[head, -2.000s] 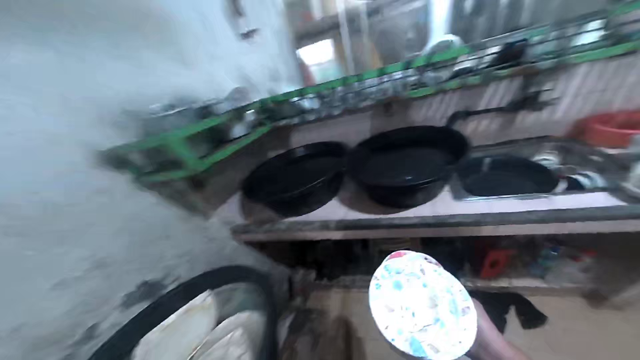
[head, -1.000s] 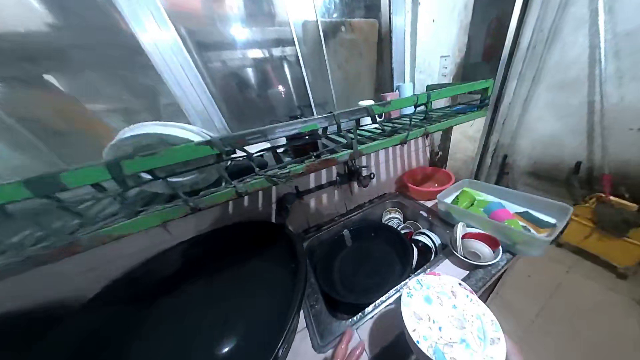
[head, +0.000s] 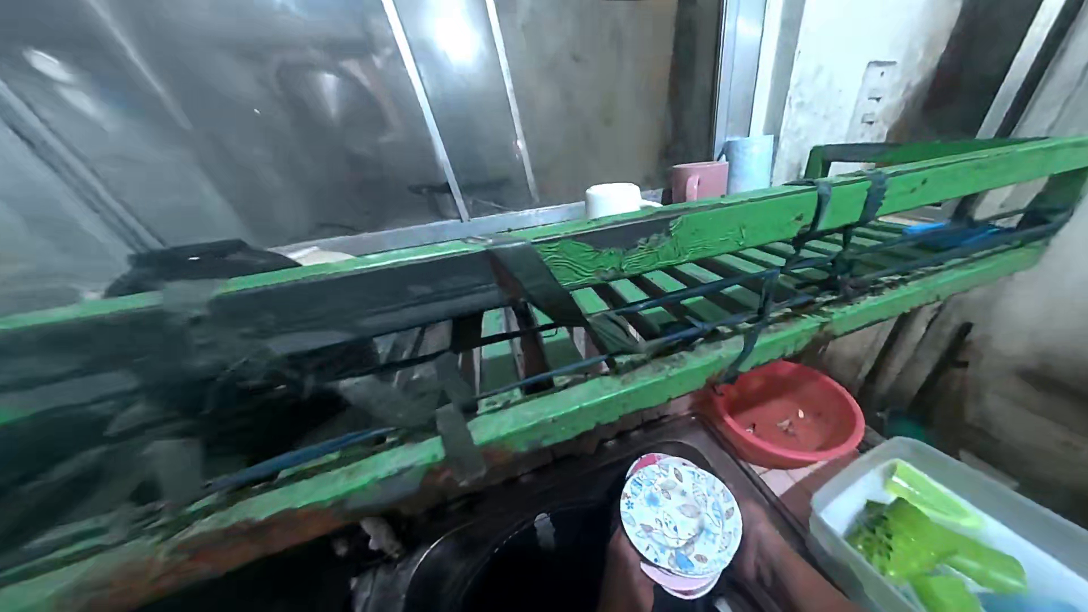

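A small stack of patterned plates, with a blue floral one on top and pink rims showing beneath, is held over the sink's edge. My left hand grips its left side from below. At the stack's right side is my right hand, its fingers mostly hidden by the plates. Behind and left of the plates lies a black basin in the sink. Above them runs a green slatted dish rack.
A red plastic basin with bits of residue sits right of the sink. Nearby, a clear plastic tub holds green items. Behind the rack's top rail stand a white cup, a pink mug and a light blue cup.
The view has turned and come close to the rack. The plates, earlier in front of the sink, are now at its edge beneath the rack, with both hands at them.
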